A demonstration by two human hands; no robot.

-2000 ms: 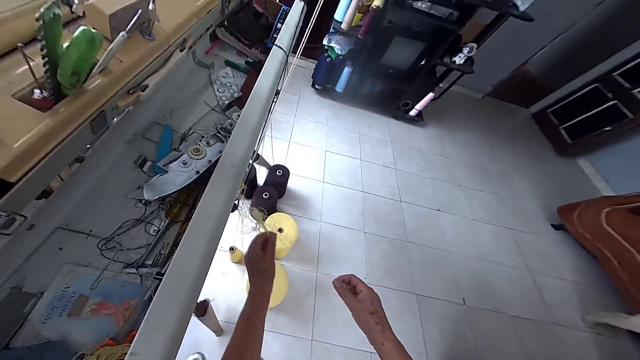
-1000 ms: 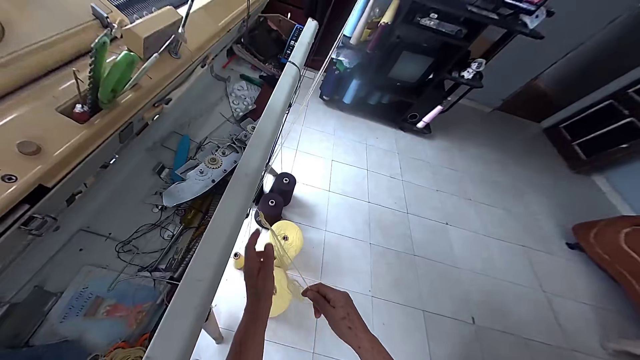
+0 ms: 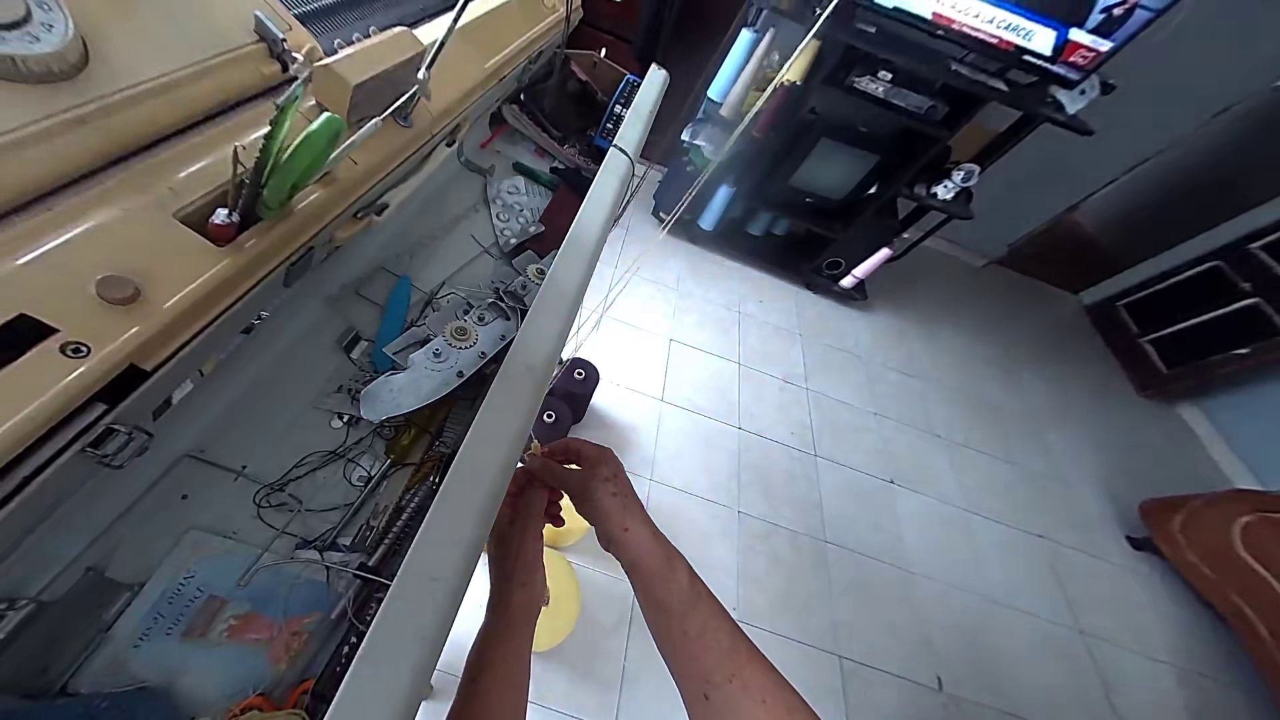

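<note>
Right beside the pale metal rail (image 3: 520,380), my left hand (image 3: 522,520) and my right hand (image 3: 595,490) meet. Fingertips of both pinch a small piece of yellow yarn (image 3: 536,449); which fingers bear on it is partly hidden. Dark purple yarn cones (image 3: 577,378) stand on the floor just above the hands. Below and partly behind the hands are yellow yarn cones (image 3: 558,600). Thin yarn strands (image 3: 690,200) run from near the cones up past the television stand.
Left of the rail, a trough holds a metal mechanism with gears (image 3: 440,360), wires (image 3: 300,480), a blue-handled tool (image 3: 392,322) and a booklet (image 3: 210,610). The beige machine bed (image 3: 130,300) lies beyond. A black television stand (image 3: 830,170) is at the top; brown cloth-covered furniture (image 3: 1220,570) is at right.
My hands were apart two seconds ago, then had strands between them; now they are together close to the rail, nearer the purple cones. The view has shifted.
</note>
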